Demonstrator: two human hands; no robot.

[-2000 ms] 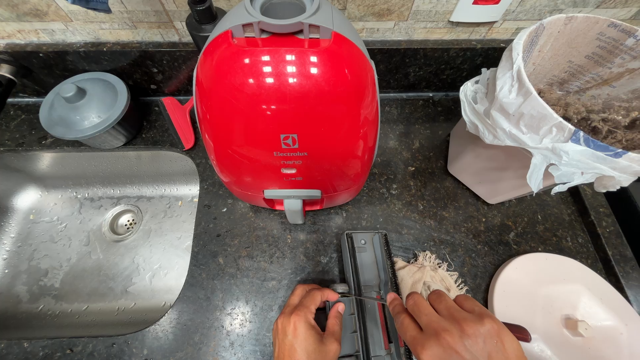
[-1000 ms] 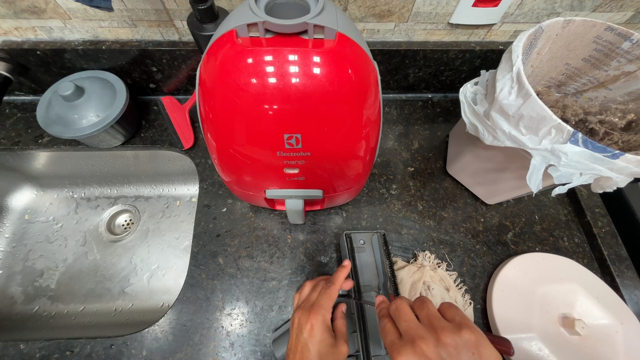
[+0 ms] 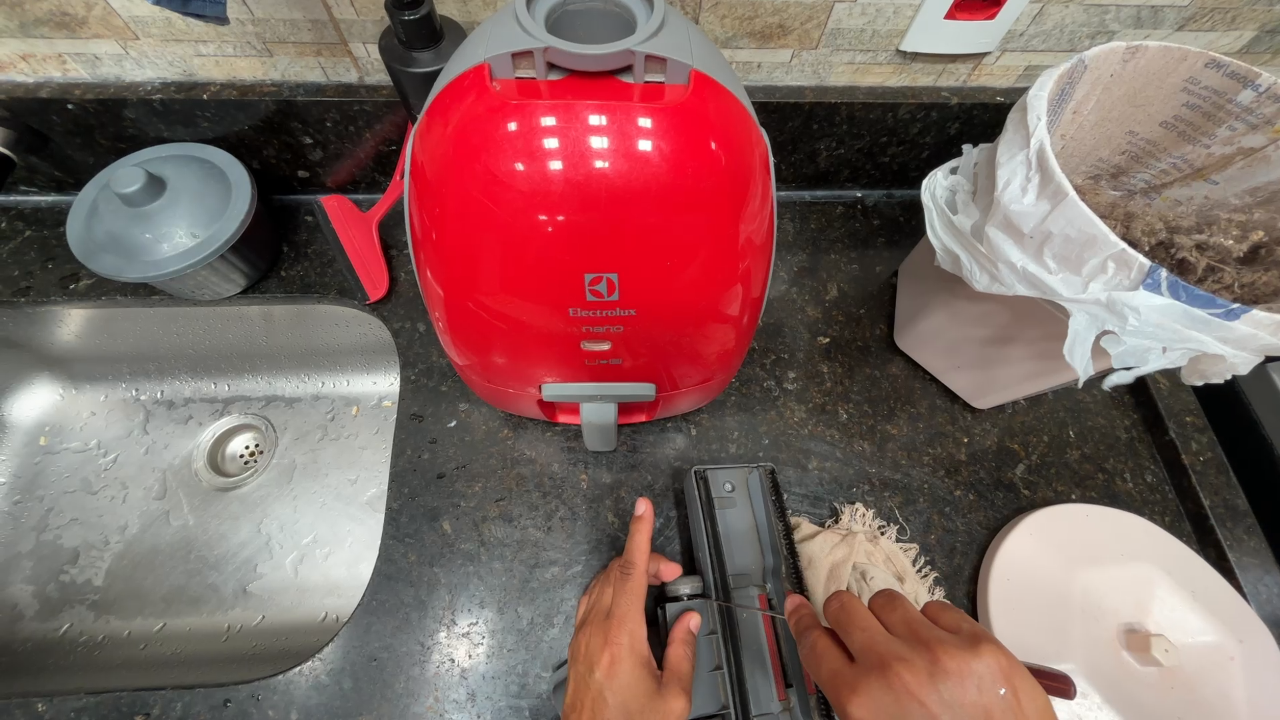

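Observation:
A grey vacuum cleaner floor nozzle (image 3: pixel 742 540) lies underside up at the lower middle, with bristle strips and red strips. My left hand (image 3: pixel 625 640) rests on its left side, index finger raised, thumb and fingers around a small wheel (image 3: pixel 684 588). My right hand (image 3: pixel 910 655) grips a thin metal tool, whose shaft (image 3: pixel 745 607) reaches across the nozzle to the wheel's area; its dark red handle (image 3: pixel 1050 681) shows past the hand. A frayed beige cloth (image 3: pixel 865 552) lies right of the nozzle. Behind stands a red Electrolux vacuum cleaner (image 3: pixel 590 230).
At left are a steel sink (image 3: pixel 330 600), a grey lidded container (image 3: pixel 165 215) and a red squeegee (image 3: pixel 360 245). A bin (image 3: pixel 980 330) with a white bag (image 3: pixel 1010 235) and grey dust stands at right, above a round pale lid (image 3: pixel 1040 570). A dark bottle (image 3: pixel 415 50) is behind.
My left fingers, laid over the nozzle one second ago, are now beside the small wheel with the index finger lifted. My right hand stays at the nozzle's right side.

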